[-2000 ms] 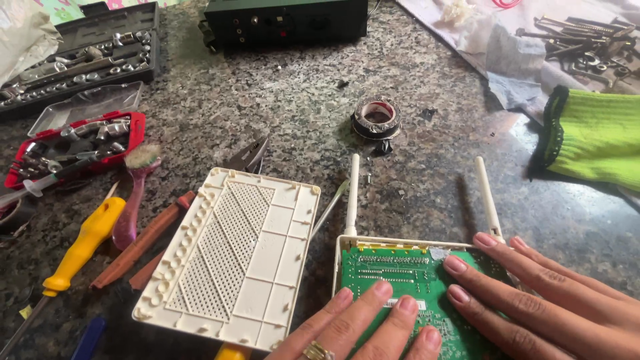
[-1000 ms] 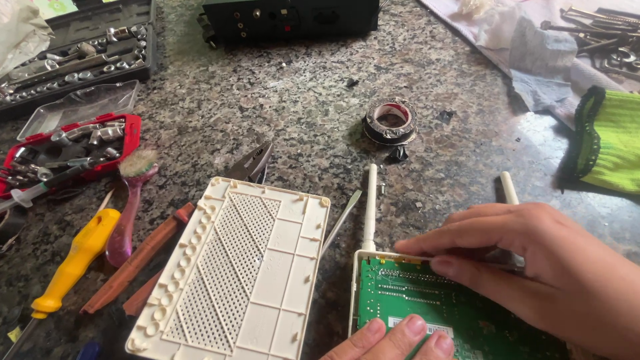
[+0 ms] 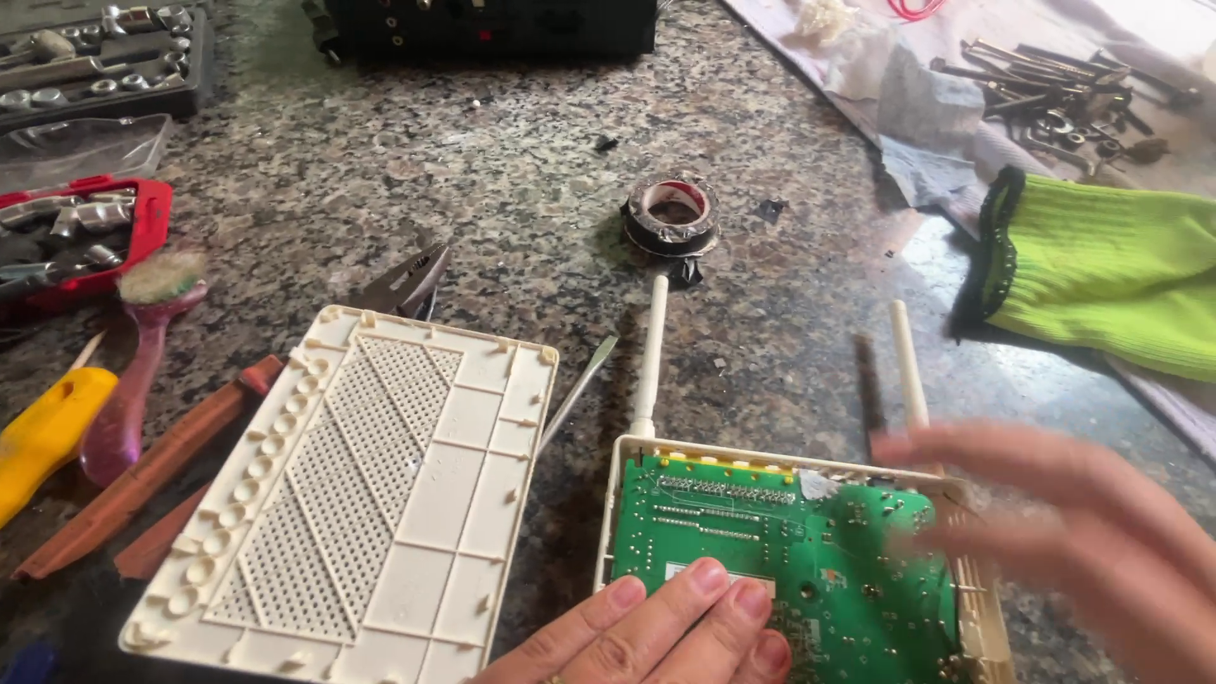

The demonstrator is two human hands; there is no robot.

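A green circuit board (image 3: 836,551) lies in the cream plastic shell (image 3: 993,617) of a router, which has two white antennas, a left one (image 3: 651,356) and a right one (image 3: 909,366). My left hand (image 3: 655,627) rests with its fingertips on the board's lower left part, partly over a white label. Blurred by motion, my right hand (image 3: 1054,522) is over the shell's upper right corner, fingers apart, near the base of the right antenna; whether it touches is unclear. The matching vented cover (image 3: 456,494) lies at the left, inner side up, with a screwdriver's flat tip (image 3: 594,366) beside it.
Black tape (image 3: 671,217) lies beyond the left antenna. Pliers (image 3: 408,280), a pink-handled brush (image 3: 142,370) and a yellow-handled tool (image 3: 52,432) are left. Socket sets (image 3: 152,228) stand farther left. A green glove (image 3: 1102,275) and loose bolts (image 3: 1064,90) lie right, a black device (image 3: 494,24) behind.
My right hand has moved right, away from the board's top edge, where it was a second ago. My left hand remains on the board.
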